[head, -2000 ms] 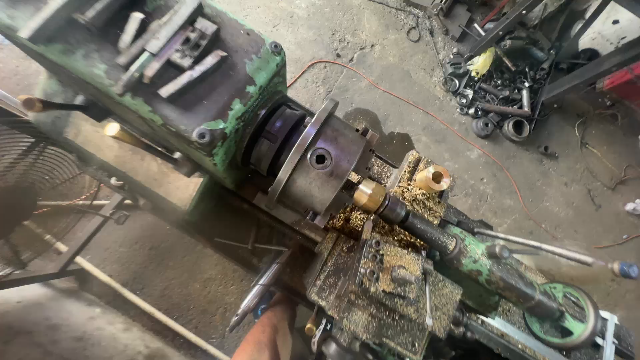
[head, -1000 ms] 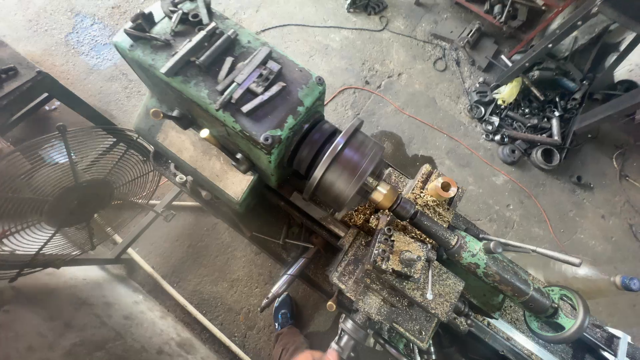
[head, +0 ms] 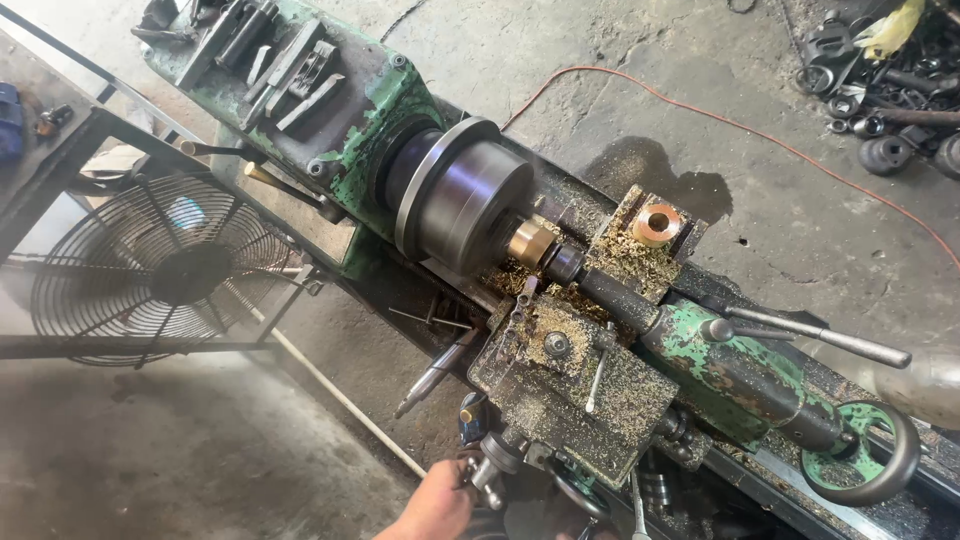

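Observation:
My left hand (head: 439, 501) is closed on the cross-slide crank handle (head: 484, 480) of a green metal lathe, at the bottom of the view. A small skin-toned patch at the bottom edge, by the carriage handwheel (head: 577, 487), may be part of my right hand; its grip is hidden. The chuck (head: 469, 202) looks smooth and blurred, as if spinning. A brass-coloured workpiece (head: 531, 243) sits between it and the tailstock quill (head: 619, 300). The tool post (head: 556, 343) stands just below the workpiece, on a compound slide strewn with brass chips.
A bored brass-coloured piece (head: 657, 224) stands on the rear of the cross slide. Loose tool bits (head: 296, 71) lie on the headstock. A caged fan (head: 191, 274) is at left. The tailstock handwheel (head: 860, 454) and lever (head: 825, 336) project at right. A red cable (head: 720, 116) crosses the floor.
The chuck's sockets and jaws showed clearly two seconds ago; now its surface is blurred smooth. My left hand has moved from beside the long lever to the cross-slide crank.

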